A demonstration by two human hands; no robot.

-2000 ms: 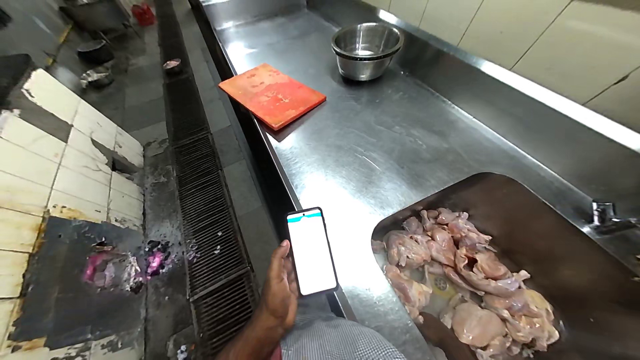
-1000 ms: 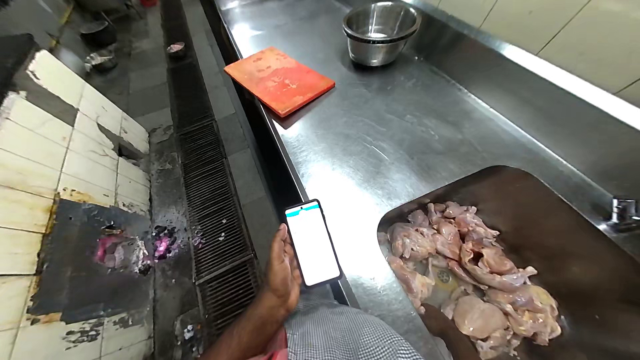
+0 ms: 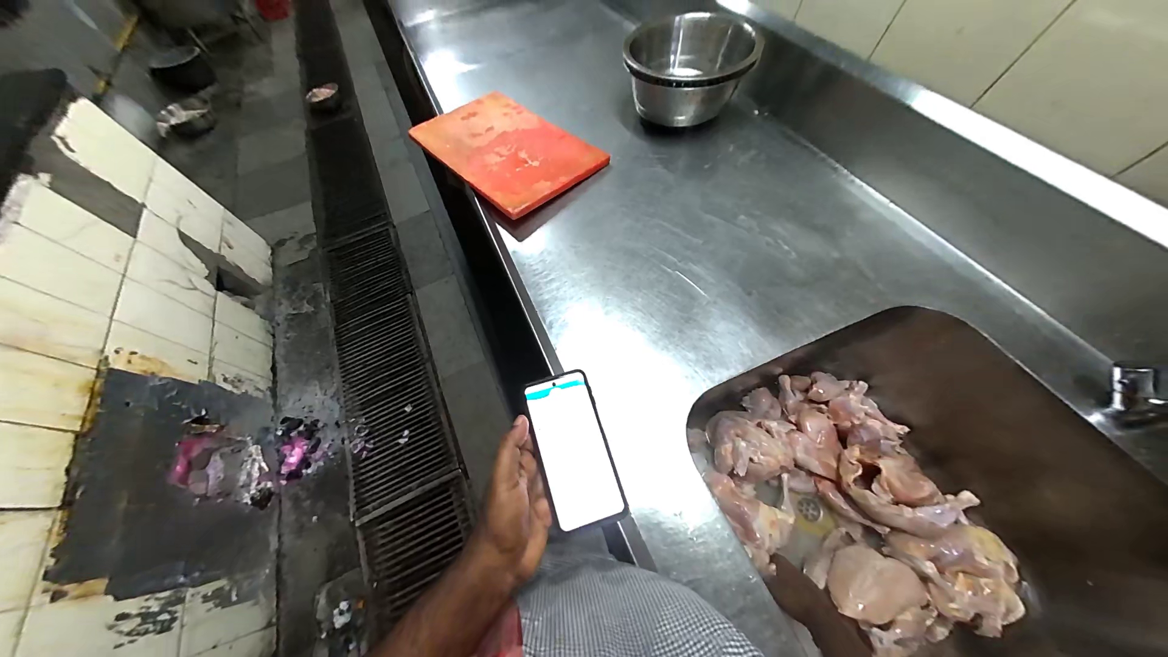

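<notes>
My left hand holds a smartphone upright by its left edge, at the front edge of the steel counter; its screen is lit and mostly white. Right of the phone, raw chicken pieces lie heaped in a steel sink, over and around its drain. My right hand cannot be made out; a dark shape low in the sink beside the chicken is too unclear to name. A worn red cutting board lies beyond the phone, its corner past the counter's edge. Farther back stand nested steel bowls.
A tap fitting is at the sink's right side. Along the floor left of the counter runs a drain grating. Glowing embers show at an opening in the broken tiled wall. Pots stand on the floor at the back left.
</notes>
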